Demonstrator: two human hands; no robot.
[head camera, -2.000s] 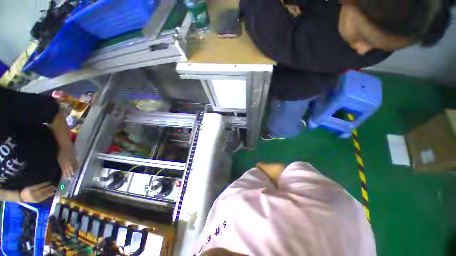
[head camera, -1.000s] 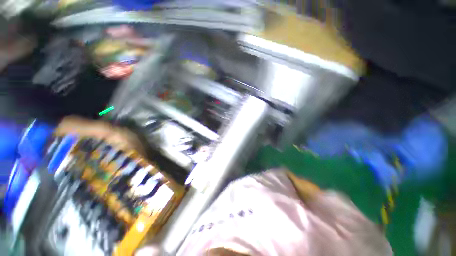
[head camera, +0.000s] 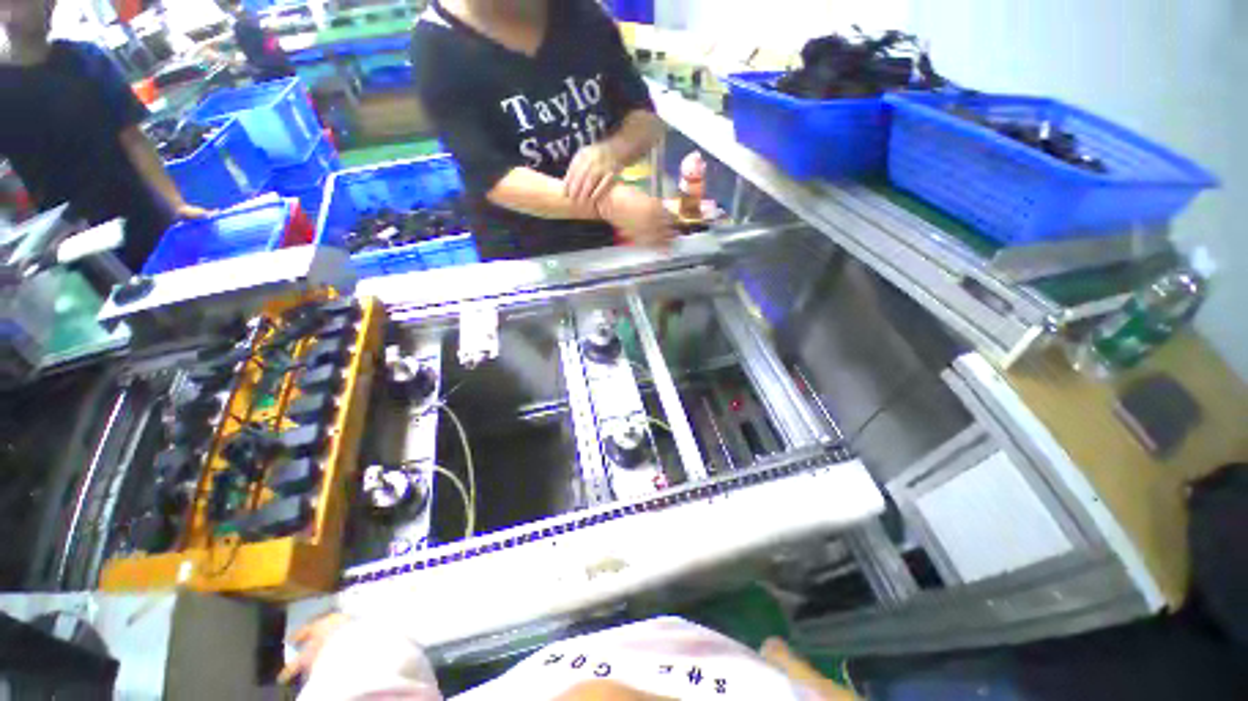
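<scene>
The orange-yellow tray (head camera: 353, 425) stands on the conveyor at the left. Black adapters (head camera: 294, 475) sit in rows along both its sides, and thin black cords tangle over green strips in its middle. My left hand (head camera: 318, 646) shows small at the bottom left, beside the pale edge rail (head camera: 616, 548) near the tray's near end. Its fingers look apart, with nothing seen in them. Skin shows at the bottom centre beside my pink shirt, but no right hand can be made out.
Lift units with round metal posts (head camera: 627, 438) stand between the rails. A person in a black shirt (head camera: 527, 123) stands across the line, forearms crossed. Blue baskets (head camera: 1033, 171) of black adapters stand on the raised right shelf. A bottle (head camera: 1147, 322) and a dark flat object (head camera: 1158, 414) lie at right.
The view has swung left and levelled. The whole tray, the far person and the shelf baskets now show. The blue stool and most of the green floor have left the picture.
</scene>
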